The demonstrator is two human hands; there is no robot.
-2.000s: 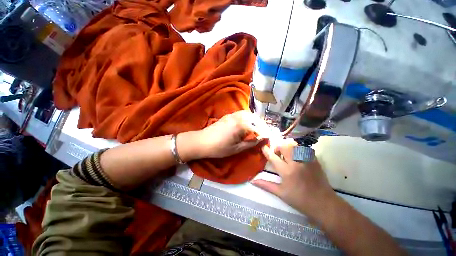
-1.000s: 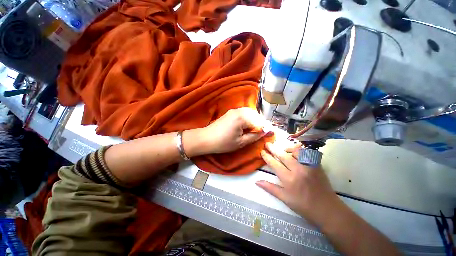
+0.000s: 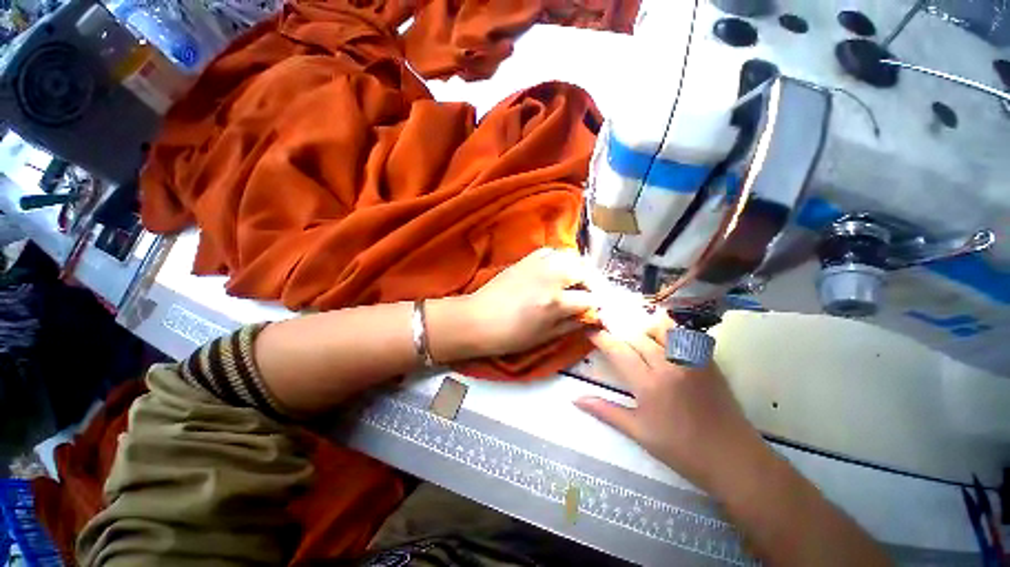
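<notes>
A rust-orange garment piece (image 3: 366, 188) lies in folds left of the needle area of a white sewing machine (image 3: 731, 144) with a blue stripe. My left hand (image 3: 532, 305) grips the cloth's edge between thumb and fingers, just left of the needle. My right hand (image 3: 653, 382) lies palm down by the needle, fingers spread, its fingertips at the cloth edge in the lamp's glow. The glare hides the presser foot, the needle and what the right fingertips touch. A grey ribbed knob (image 3: 689, 347) stands in front of the right hand.
A printed ruler strip (image 3: 487, 449) runs along the table's near edge. More orange cloth (image 3: 343, 498) hangs below the table by the lap. Dark and red thin items (image 3: 980, 515) lie at the right edge. A grey machine part (image 3: 67, 89) stands at the far left.
The cloth's rounded lower part under my left wrist has drawn up toward the needle and shows less. Both hands stay at the needle. The view has shifted slightly.
</notes>
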